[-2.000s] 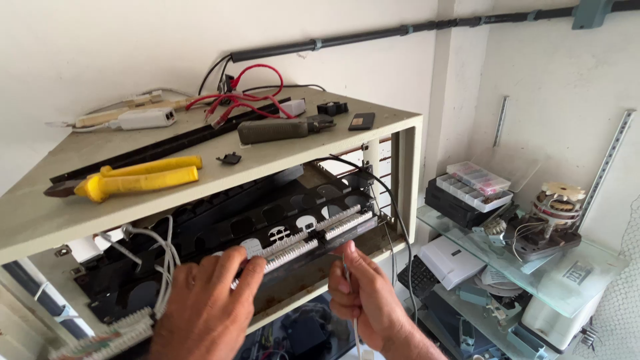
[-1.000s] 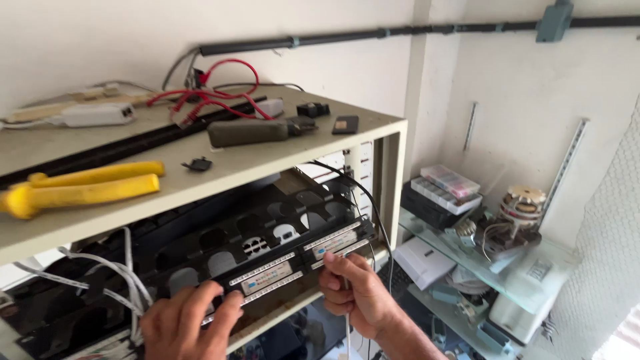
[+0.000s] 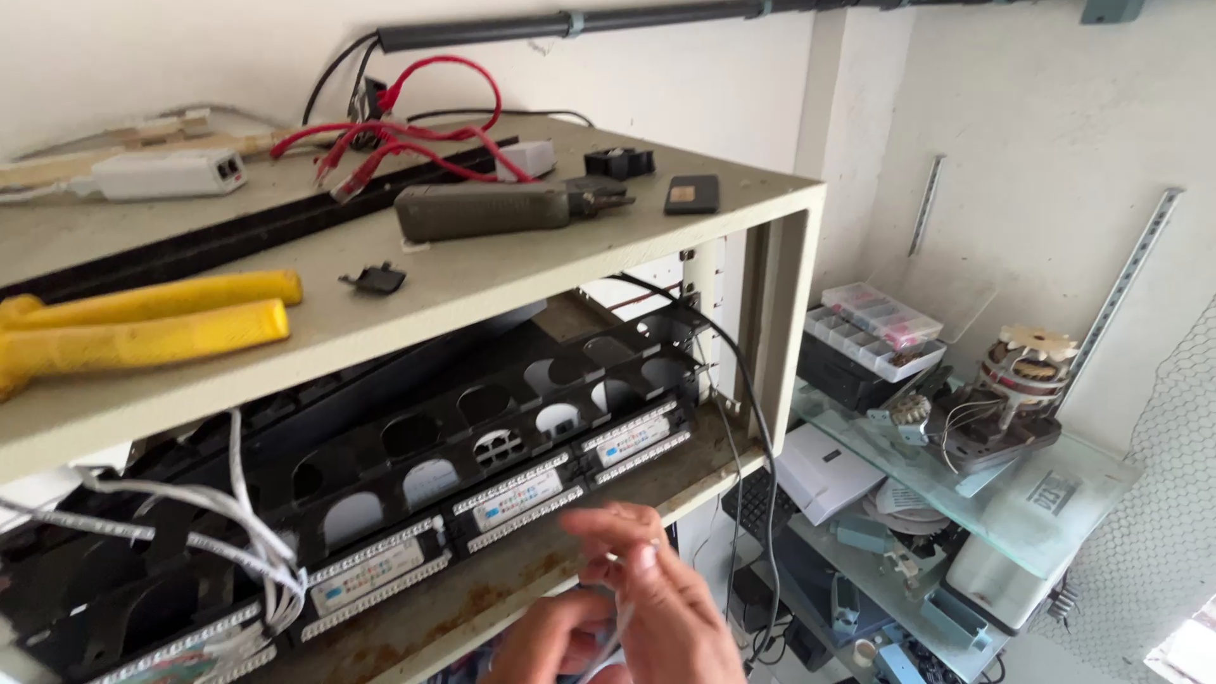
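Note:
My right hand (image 3: 670, 608) pinches the end of a pale network cable (image 3: 622, 622) between thumb and finger, below the patch panel. Close against it, my left hand (image 3: 551, 636) is curled around the lower part of the cable, its fingers partly hidden. The black patch panel (image 3: 446, 527) lies tilted in the beige metal rack cabinet (image 3: 817, 218), its punch-down blocks and color-coded labels facing me. At its left a bundle of grey-white cables (image 3: 261, 532) is gathered. On the cabinet top lie a punch-down tool (image 3: 484, 209) and yellow-handled pliers (image 3: 152, 328).
Red patch cables (image 3: 418, 142), a white adapter (image 3: 171, 176), a black metal strip (image 3: 228, 223) and small black plastic parts (image 3: 375, 277) lie on the cabinet. A black cable (image 3: 746, 361) hangs at its right side. Beyond stand glass shelves (image 3: 1035, 532) with compartment boxes (image 3: 879, 332) and a motor-like part (image 3: 1031, 380).
My left hand has left the patch panel and come beside my right hand at the cable. The panel has tipped since the oldest frame, showing its labels. The view has moved closer.

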